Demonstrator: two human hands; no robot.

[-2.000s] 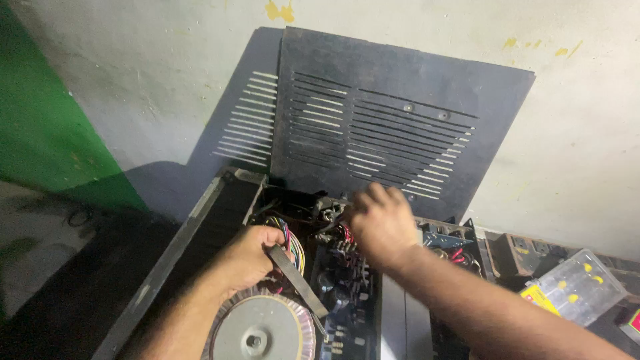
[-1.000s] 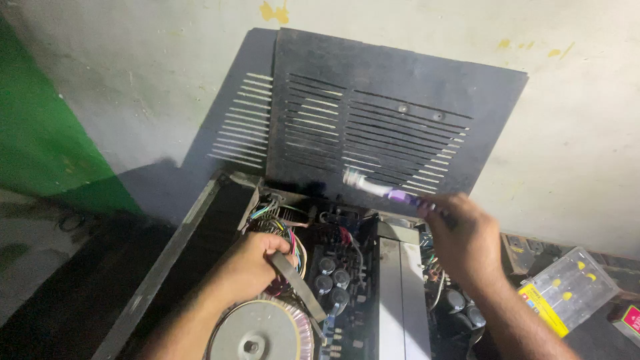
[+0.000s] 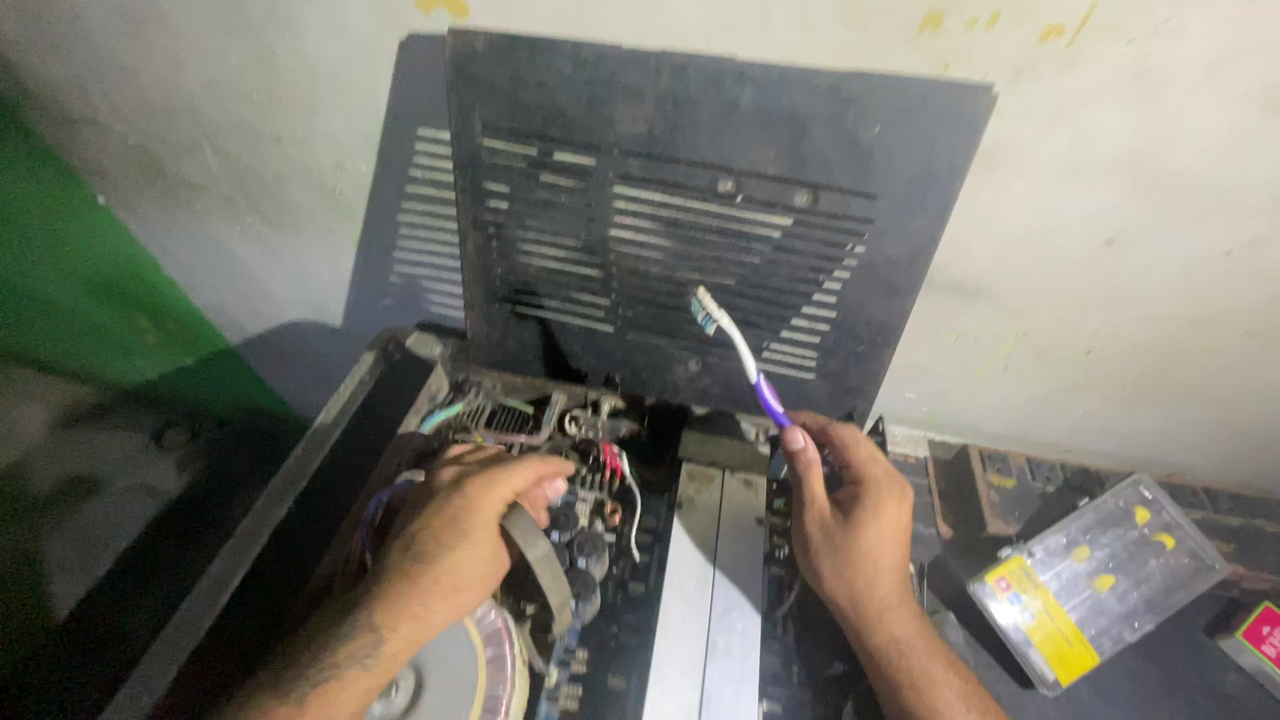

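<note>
My right hand holds a purple and white toothbrush by its handle, bristles up and to the left. Behind the brush leans a slotted black metal cover. My left hand reaches into an open amplifier chassis, over wires and parts; a flat grey ribbon cable or strap hangs beside its fingers, and whether it is gripped is unclear. Red connectors with a white wire lie right of its fingertips. Below it sits a toroidal transformer, partly hidden by my forearm. A silver heat sink stands between my hands.
Right of the chassis lies a clear plastic case with yellow pieces and a yellow label. A pink and green box is at the right edge. A painted wall rises behind the cover.
My right hand came up from the chassis, with the toothbrush showing one second ago, and has since tipped the brush more upright. My left hand has shifted toward the red connectors.
</note>
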